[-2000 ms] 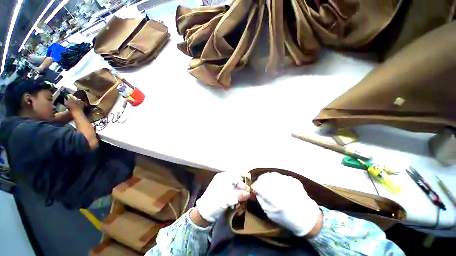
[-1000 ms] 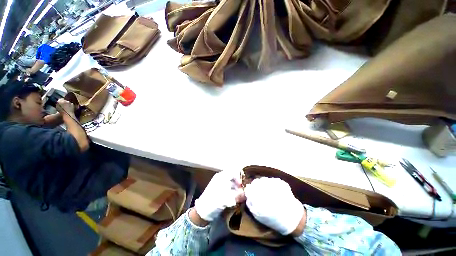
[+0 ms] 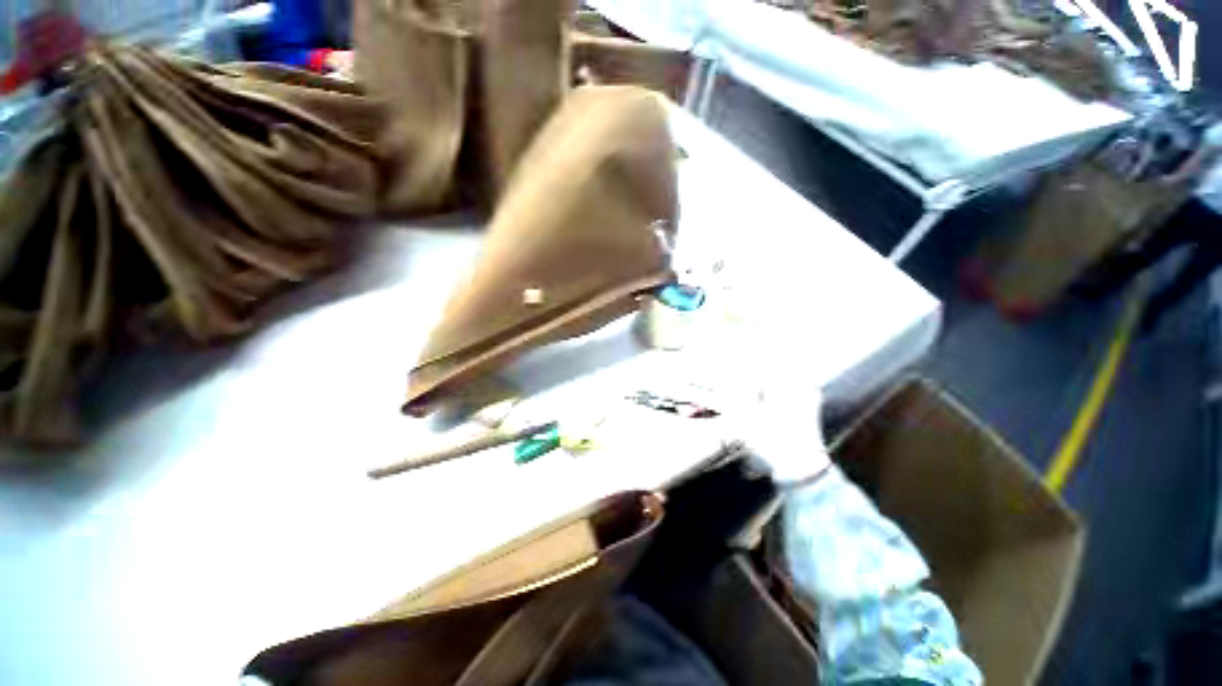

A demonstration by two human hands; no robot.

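Note:
The open brown handbag [image 3: 536, 576] lies at the near table edge and lap, with its mouth up and a small gold ring [image 3: 653, 505] at its right end. My right hand [image 3: 784, 426], white-gloved and blurred, is over the table's near right edge, just right of the dark snips [image 3: 674, 405]; its fingers are too washed out to read. It is apart from the bag. My left hand is not in view, apart from a tiny pale patch at the bottom left edge that I cannot identify. The long wooden-handled tool [image 3: 442, 452] and green-handled tool [image 3: 536, 445] lie on the table.
A large brown bag [image 3: 570, 228] with a gold plate lies behind the tools. A cup [image 3: 670, 322] holds a blue item. A fanned brown heap [image 3: 201, 201] is at left. An open carton [image 3: 965, 496] stands right of the table. A person's legs show at far right.
The view has swung right, bringing the carton and aisle into sight. My right hand has left the bag and moved right to the table edge. My left hand has gone out of view.

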